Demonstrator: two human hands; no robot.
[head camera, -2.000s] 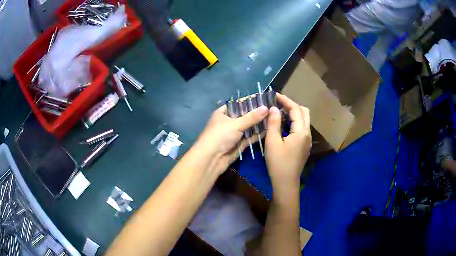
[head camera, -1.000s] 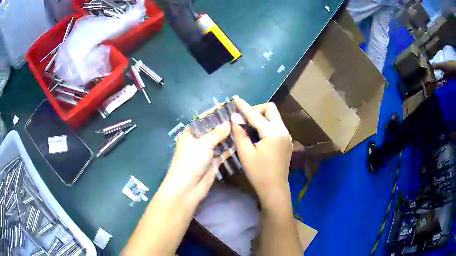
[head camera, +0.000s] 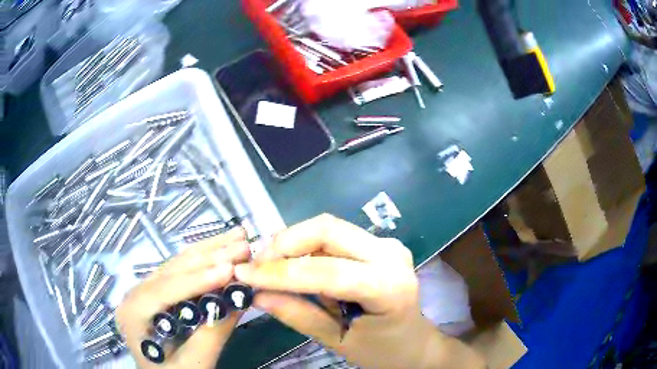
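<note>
My left hand (head camera: 184, 288) holds a row of several metal cylindrical parts (head camera: 189, 314) over the near edge of the white tray. Their round, black-rimmed ends with pale centres face me. My right hand (head camera: 338, 277) is beside it, its thumb and fingertips at the top right part of the row. A small dark pointed thing (head camera: 349, 313) shows in my right palm; what it is cannot be told. The white tray (head camera: 248, 169) holds many loose silver parts.
A phone (head camera: 306, 148) with a white label (head camera: 276, 114) lies right of the tray. Beyond are a red bin (head camera: 328, 84), loose parts (head camera: 369, 137), white scraps (head camera: 382, 210) and a black-and-yellow arm end (head camera: 528, 75). A clear box (head camera: 54, 108) is at left. Cartons (head camera: 605, 180) stand at right.
Both hands have moved left with the bunch, from the bench edge to over the white tray. The bunch has turned so its round ends face me. The view has swung left.
</note>
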